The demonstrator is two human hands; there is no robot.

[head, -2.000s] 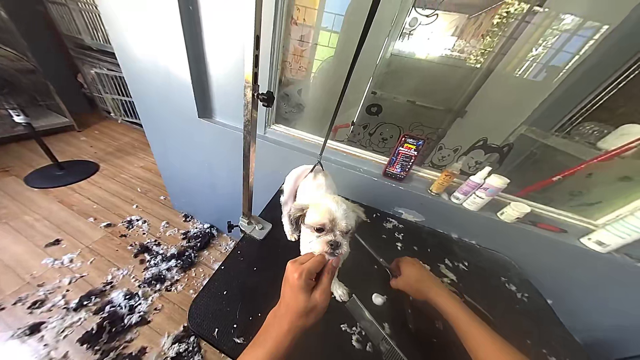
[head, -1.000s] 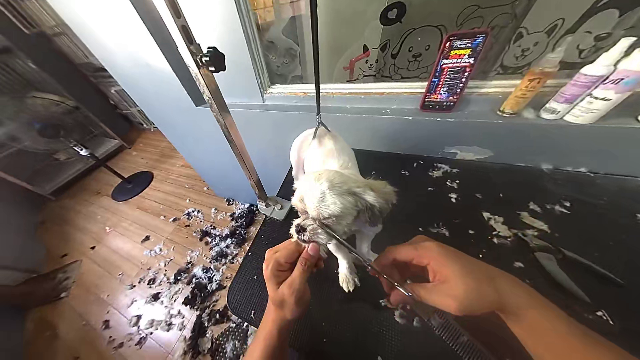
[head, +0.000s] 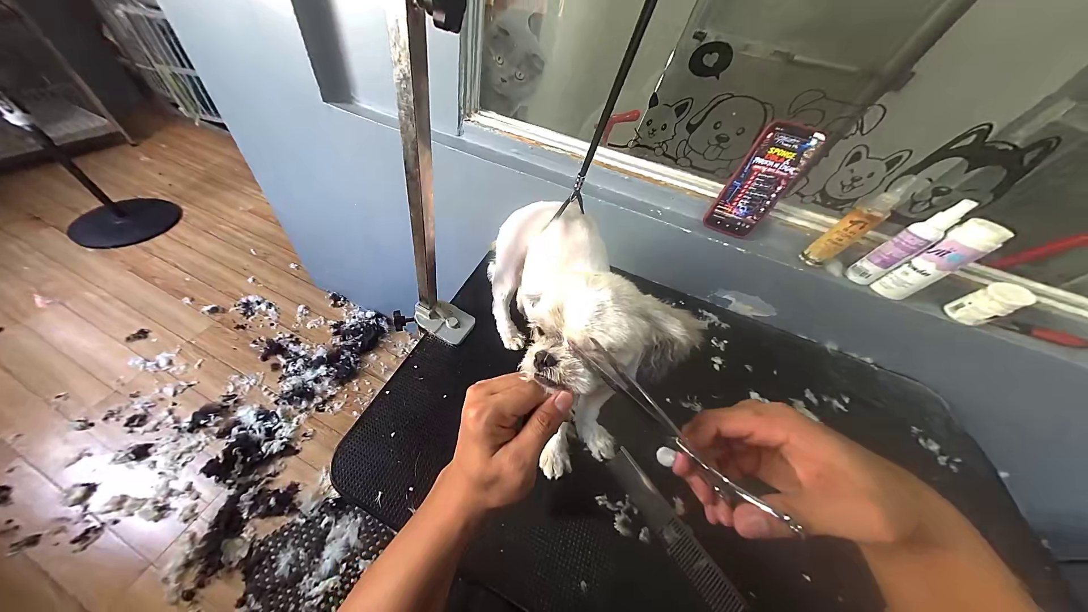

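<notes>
A small white dog [head: 557, 255] stands on a black grooming table [head: 408, 425], a dark strap [head: 608, 110] running up from its body. My left hand [head: 506, 442] pinches the fur at its chin, just under the mouth. In my right hand [head: 765, 467] is a pair of metal grooming scissors [head: 671, 425], the blades reaching the side of the muzzle below the eye. A metal comb [head: 680, 535] lies on the table between my hands. Loose fur tufts [head: 620, 510] are scattered around it.
A metal post [head: 416, 170] is clamped [head: 444, 321] at the table's left corner. On the window ledge are a phone [head: 765, 178], several bottles [head: 939, 255] and a white jar [head: 990, 303]. Cut fur [head: 255, 433] covers the wooden floor at left, near a round black stand base [head: 125, 223]. A cat [head: 512, 64] looks through the glass.
Two seconds ago the scissors were lower, beside the dog; since then my right hand has brought them to its face. My left hand stays at the chin. The view has shifted.
</notes>
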